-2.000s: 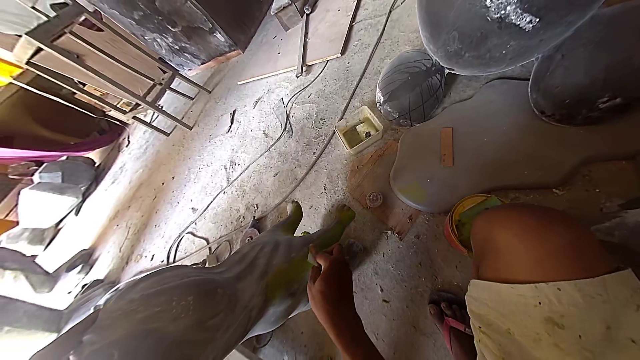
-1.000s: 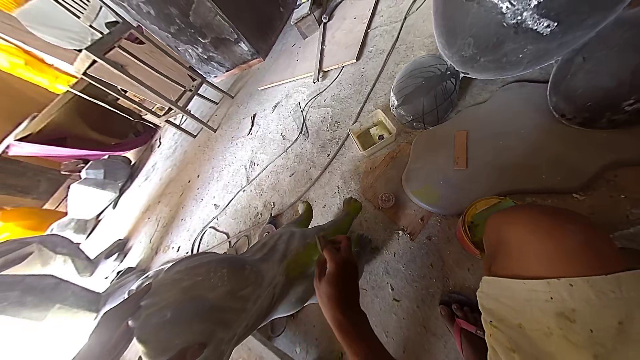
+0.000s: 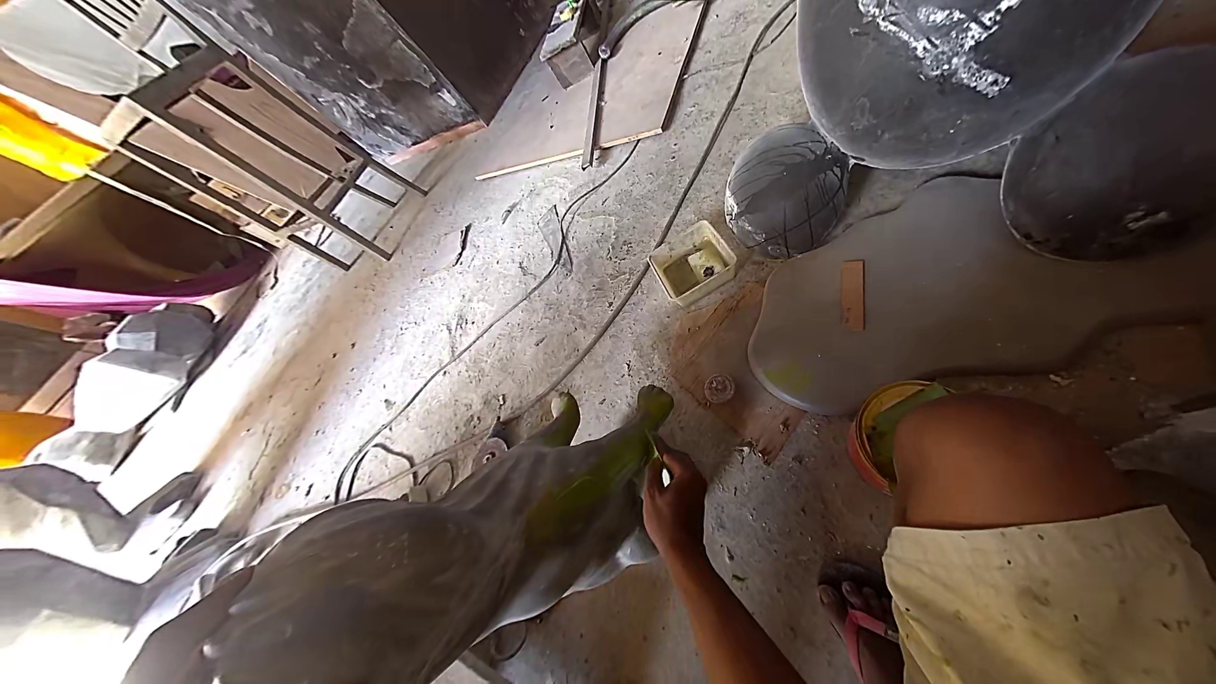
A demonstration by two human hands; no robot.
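My right hand is at the lower middle, fingers pinched on a small thin piece whose kind I cannot tell. Its fingertips touch or nearly touch a narrow limb of a smooth grey sculpture, close to the rounded green end. A second limb end, partly green, lies to the left. Greenish-yellow patches mark the grey surface beside the hand. Against my bare knee stands a round orange-red tub with a green flat thing in it; the knee hides part of the tub. My left hand is out of view.
A cream plastic container sits on the concrete floor near a grey rounded form. A flat grey slab bears a small brown strip. Large grey forms stand at upper right. A cable crosses the floor; a metal-framed rack stands upper left.
My right hand has shifted slightly along the limb toward its green end since the earlier frames, its fingers still pinched. The view has moved somewhat.
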